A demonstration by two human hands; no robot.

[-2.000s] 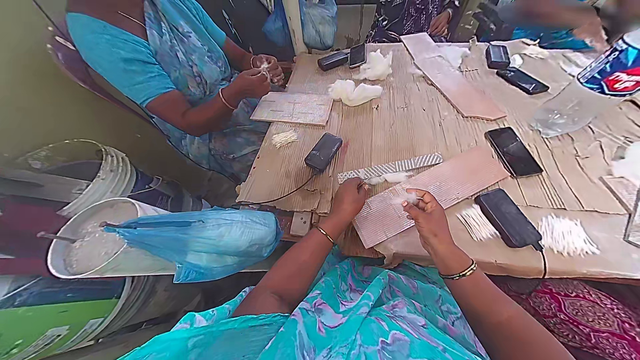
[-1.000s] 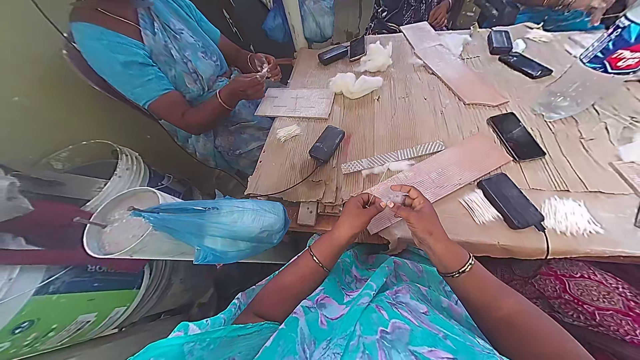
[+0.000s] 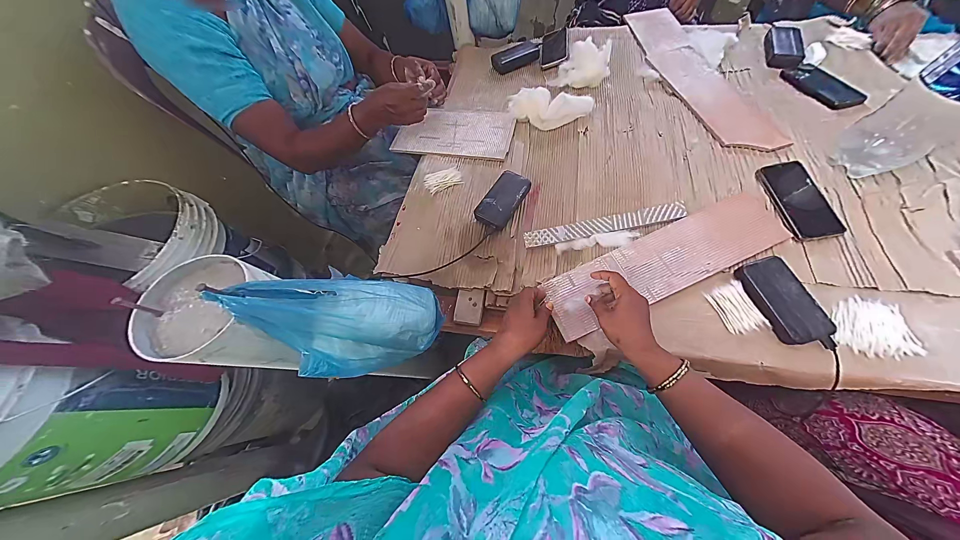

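My left hand (image 3: 527,318) is at the near left edge of a pinkish ribbed board (image 3: 705,244), with its fingertips close together; whether it holds anything is too small to tell. My right hand (image 3: 621,309) rests over the same board, thumb and fingers bent around what seems to be a wisp of white cotton. Just beyond the board, a small roll of cotton (image 3: 600,241) lies beside a patterned silvery strip (image 3: 606,224). To the right are thin white sticks, like cotton wicks, in a small bunch (image 3: 736,307) and a larger pile (image 3: 876,328).
Black box-shaped devices (image 3: 502,199) (image 3: 785,301) with cables and a smartphone (image 3: 801,200) lie on the cardboard-covered table. A co-worker (image 3: 300,97) sits at the left by another board (image 3: 454,134). A blue plastic bag (image 3: 352,319) and a white bucket (image 3: 187,311) stand left of me.
My hands, close together a second ago at the board's near edge, are now apart, with the right hand over the board. The co-worker's hands stay near the other board.
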